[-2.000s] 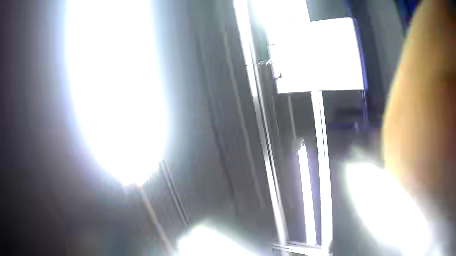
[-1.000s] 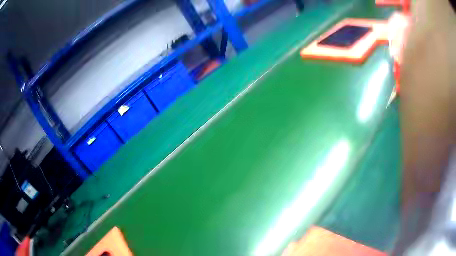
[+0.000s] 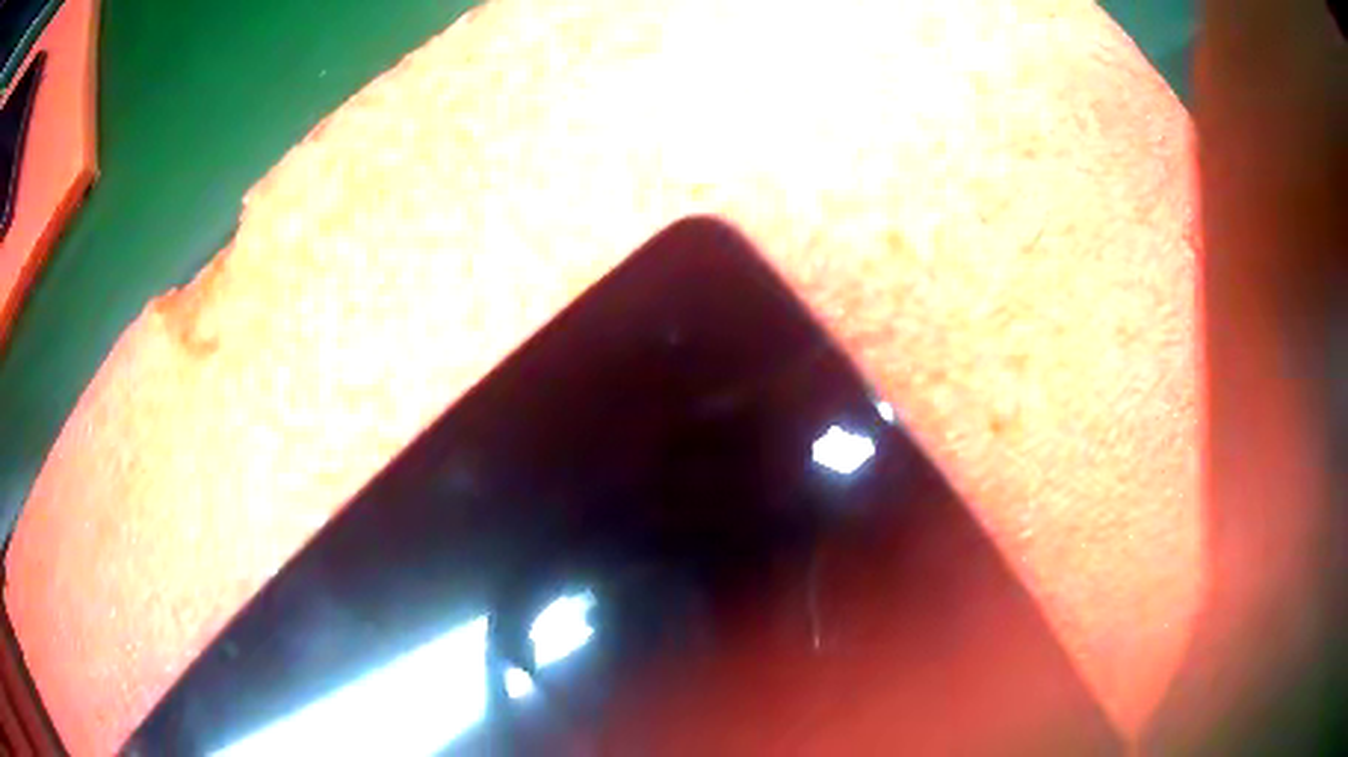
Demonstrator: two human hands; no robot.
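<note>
A black glossy tablet fills the lower middle of the head view, very close, one rounded corner pointing up. White glare streaks lie on its dark face, and a red tint shows at its lower right. It lies over an orange-red foam sheet, washed out to pale yellow at the top, with a small notch on its left edge. The tablet's lower part is cut off by the picture's edge. Neither of my hands can be made out.
Green bench surface shows at the upper left. Another orange foam sheet with a dark item on it is at the left edge. A blurred reddish-brown shape, very close to the camera, covers the right edge; I cannot tell what it is.
The view has swung from the ceiling lights, then the long green bench and blue rack, down to a close view of the tablet on foam. The blurred shape stays at the right edge.
</note>
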